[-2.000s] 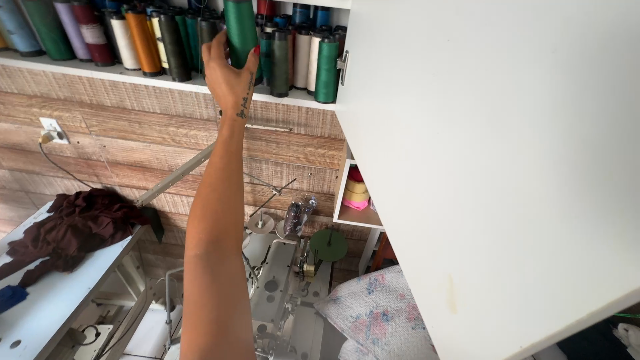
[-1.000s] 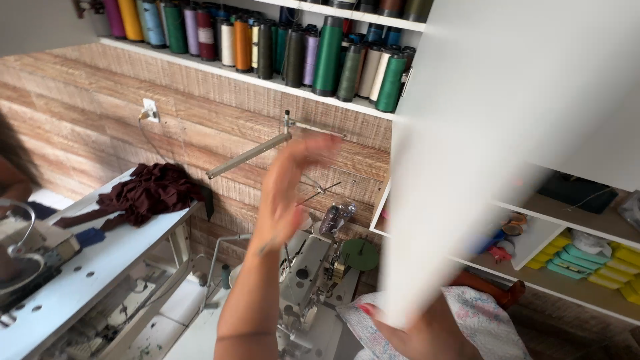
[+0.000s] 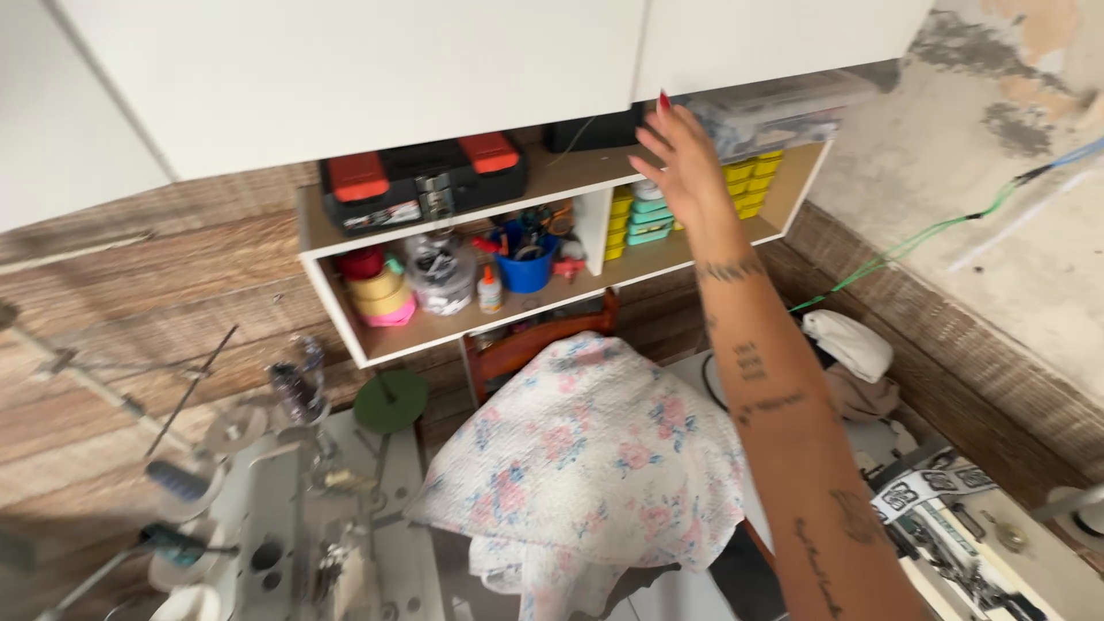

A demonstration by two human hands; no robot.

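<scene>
My right hand [image 3: 681,168] is raised just below the lower edge of the white cabinet doors [image 3: 388,78], its fingers apart and nothing held in it. It overlaps the view of the open wooden shelf unit [image 3: 552,302], near small yellow containers [image 3: 750,181] and a clear plastic box [image 3: 776,112]. My left hand is out of view. The cabinet doors hide whatever is behind them. Below, a quilted floral cloth [image 3: 595,440] drapes over a wooden chair [image 3: 543,336].
On the shelf unit are a black toolbox with red latches [image 3: 423,181], a blue cup of tools [image 3: 526,259], a glue bottle [image 3: 489,291] and tape rolls [image 3: 379,297]. Sewing machines stand at lower left [image 3: 276,526] and lower right [image 3: 975,535]. Green wires [image 3: 914,241] hang along the right wall.
The view has swung right. The thread spools seen earlier are out of sight. My right hand, earlier at the edge of a swung-out white door, is now raised and empty; my left hand has left view.
</scene>
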